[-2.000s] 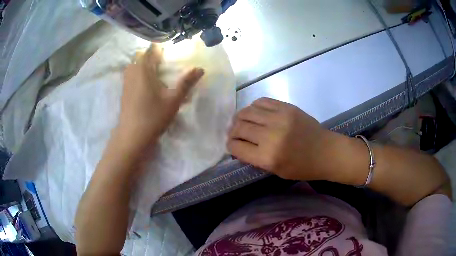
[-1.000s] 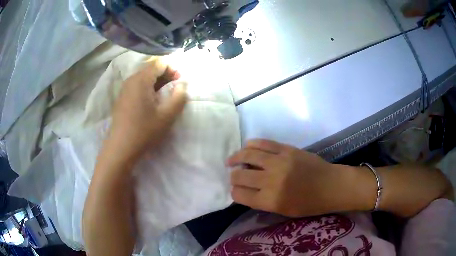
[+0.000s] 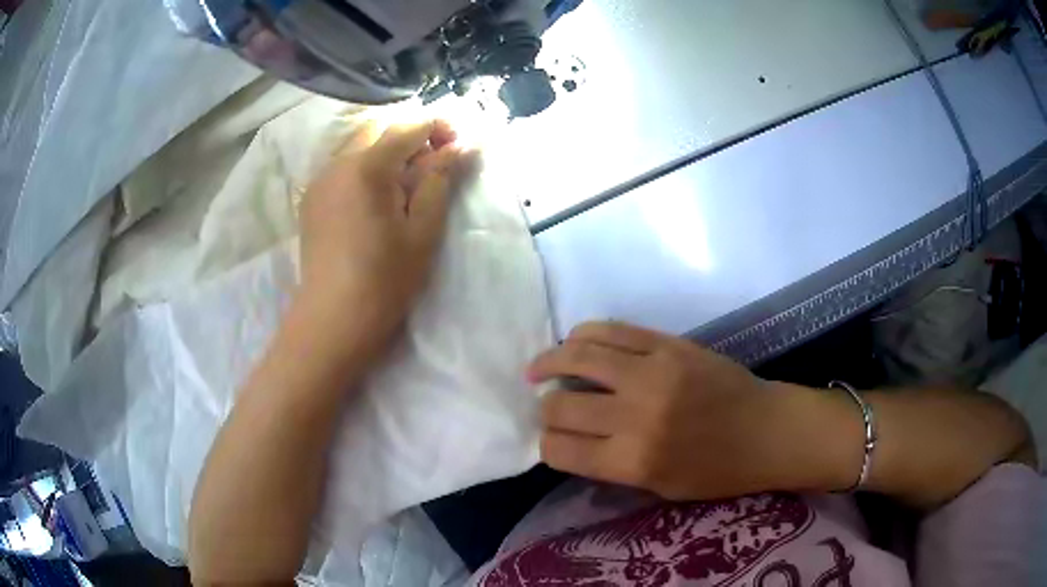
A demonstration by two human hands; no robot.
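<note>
White cloth (image 3: 459, 378) lies under both hands, over the table's front edge, with beige cloth (image 3: 172, 218) folded at its left. My left hand (image 3: 385, 206) is on the cloth just below the machine's needle area, thumb and fingertips pinching the cloth in bright glare. My right hand (image 3: 643, 407) holds the right edge of the white cloth at the table's front, fingers curled over it. The sewing machine head (image 3: 344, 52) is at the top, and its needle is lost in the glare.
The white machine table (image 3: 712, 218) extends right, with a ruled measuring tape (image 3: 827, 304) along its front edge. A cord crosses the table at right. Small thread snips (image 3: 990, 37) lie at the upper right. Quilted cloth (image 3: 396, 556) hangs below at the lower left.
Over two seconds the white cloth's lower edge has moved down off the table front, with my right hand lower. Since one second ago my left hand has shifted slightly right and up.
</note>
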